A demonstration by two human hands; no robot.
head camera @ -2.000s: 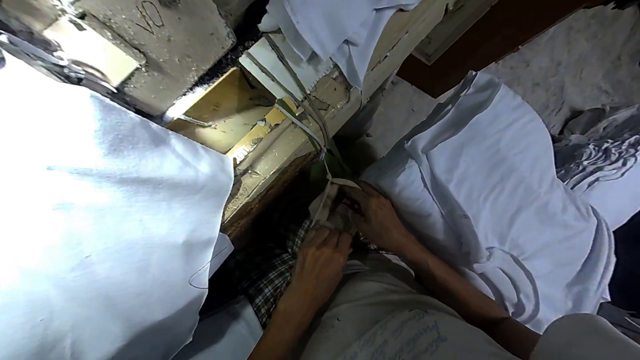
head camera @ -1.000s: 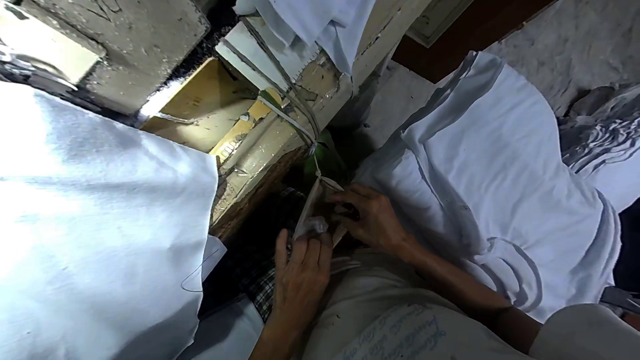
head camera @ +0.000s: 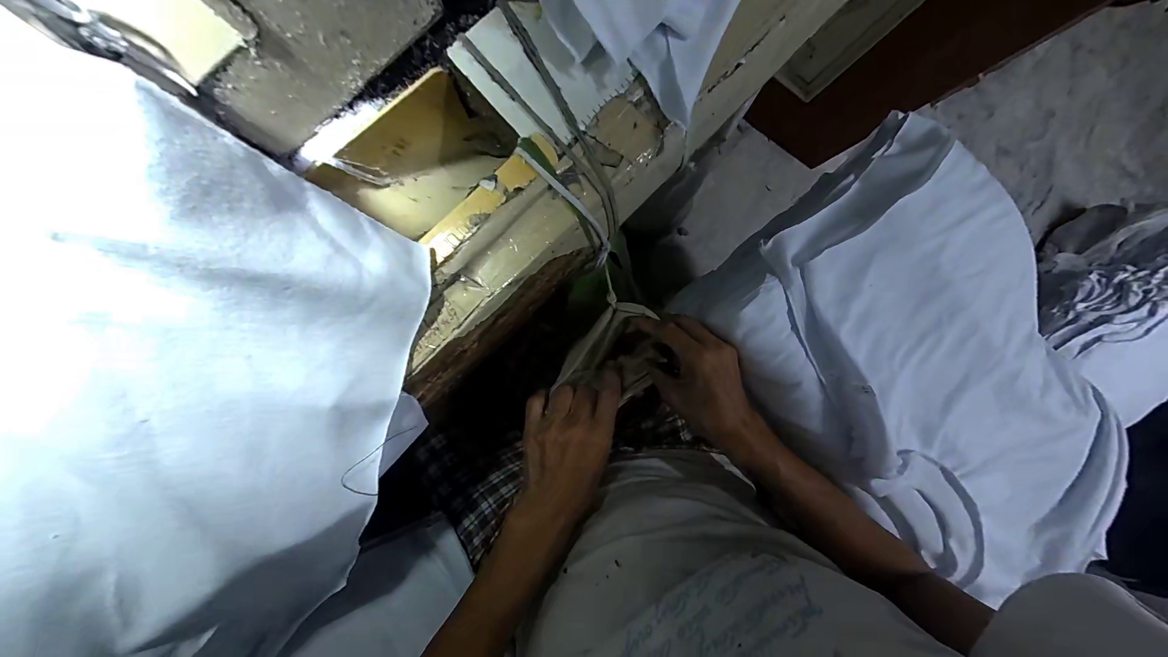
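Note:
A small pale cloth pouch (head camera: 589, 349) hangs by a string from grey cords (head camera: 584, 173) at the worn table edge. My left hand (head camera: 573, 420) grips its lower left side, fingers curled over the rim. On the right, my right hand (head camera: 698, 370) has its fingers at the pouch's opening, thumb and fingertips bent inward. Whether those fingertips pinch something is too dark to tell. The inside of the pouch is in shadow.
White fabric (head camera: 210, 365) covers the left side, with a loose thread at its edge. A large white cloth pile (head camera: 940, 347) lies right, and more folded cloth (head camera: 1122, 301) beyond. The wooden table edge (head camera: 511, 265) runs diagonally above my hands, beside an open yellow compartment (head camera: 401, 137).
My left hand, whose fingers were spread a second ago, has closed over the pouch's side. My right hand stays near the opening.

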